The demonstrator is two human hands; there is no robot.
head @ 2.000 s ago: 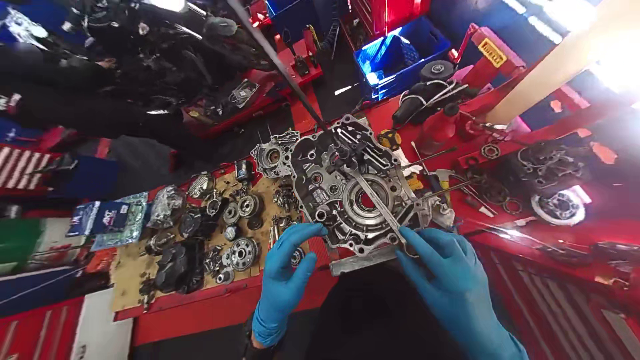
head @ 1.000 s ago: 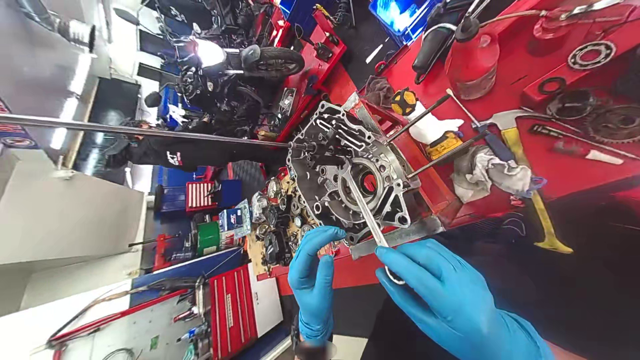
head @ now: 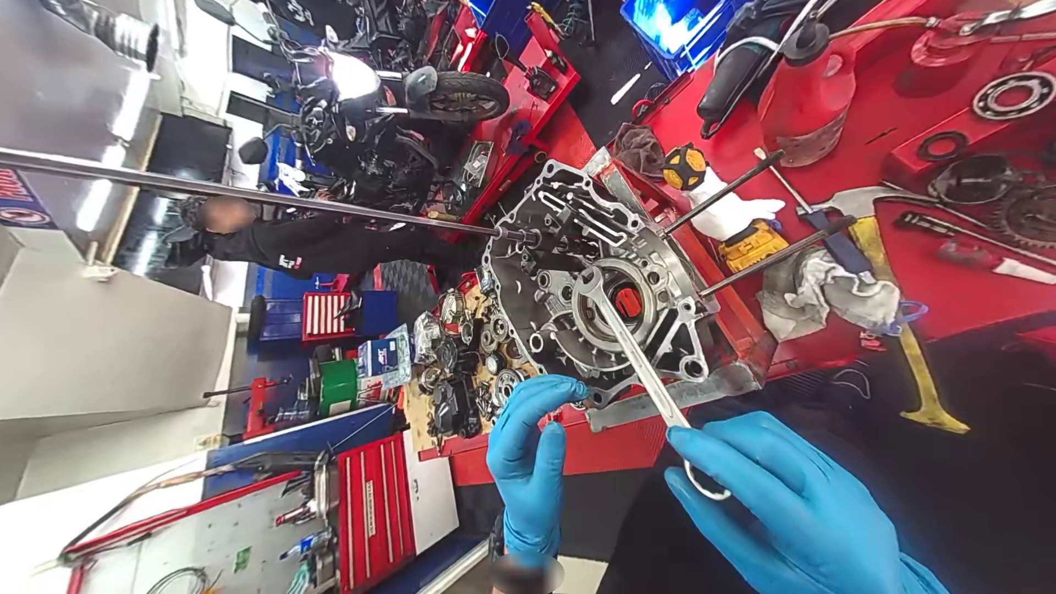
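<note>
My right hand (head: 784,495), in a blue glove, holds a combination wrench (head: 635,355) near its ring end. The wrench's open end lies over the bearing bore of an aluminium engine crankcase half (head: 528,305). My left hand (head: 532,462), gloved too, has its fingers curved and apart at the lower edge of the crankcase, and nothing shows between them; whether a fingertip touches the casing I cannot tell. A long metal rod (head: 330,202) runs from the upper left to a socket-like end (head: 520,236) at the casing.
On the red bench (head: 949,289) to the right lie a yellow-handled hammer (head: 899,322), a rag (head: 825,297), a bearing (head: 1013,95) and a red bottle (head: 808,99). Engine parts (head: 462,363) cover a board at left. A person (head: 305,239) and a motorcycle (head: 371,107) are beyond.
The view has tilted and turned strongly. My right hand still holds the wrench over the crankcase, and my left hand stays open near the casing's lower edge.
</note>
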